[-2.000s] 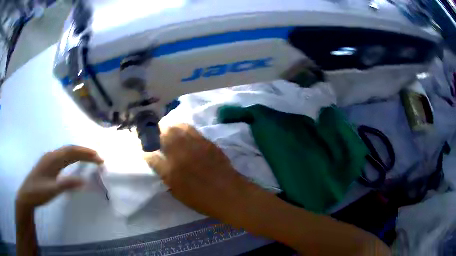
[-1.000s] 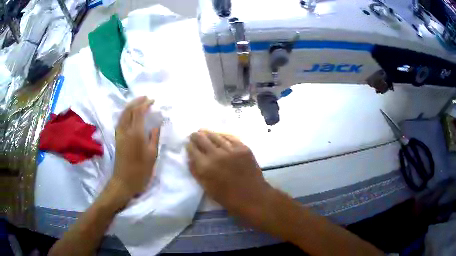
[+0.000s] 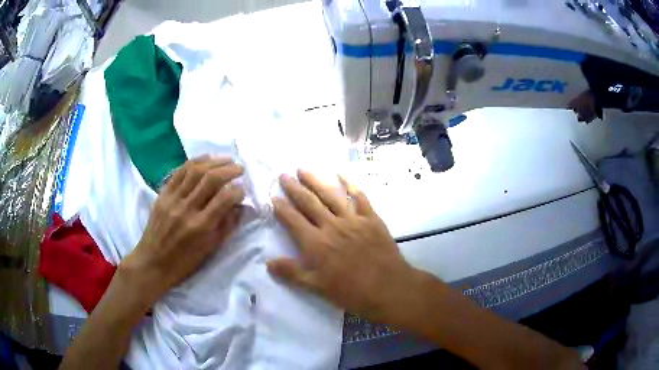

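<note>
The white garment [image 3: 209, 303] is spread over the table left of the needle and hangs over the front edge. Its green panel [image 3: 144, 108] lies at upper left, its red panel [image 3: 76, 261] at lower left. My left hand [image 3: 189, 217] has curled fingers gripping a fold of the white cloth just below the green panel; its thumb is hidden. My right hand [image 3: 339, 242] lies on the cloth beside it, fingers spread, palm down. The presser foot area [image 3: 368, 148] is up and right of my right hand, with no cloth visibly under it.
The white sewing machine head [image 3: 462, 69] stands at upper right, with a dark grey lamp [image 3: 436, 148] below it. Black-handled shears [image 3: 619, 220] lie at far right. A printed ruler [image 3: 535, 278] runs along the front edge. Plastic-wrapped material [image 3: 25, 238] is at far left.
The garment has moved from the needle area to the left and is now spread wider. The green and red panels show more fully. My right hand has flattened and opened; my left hand has curled.
</note>
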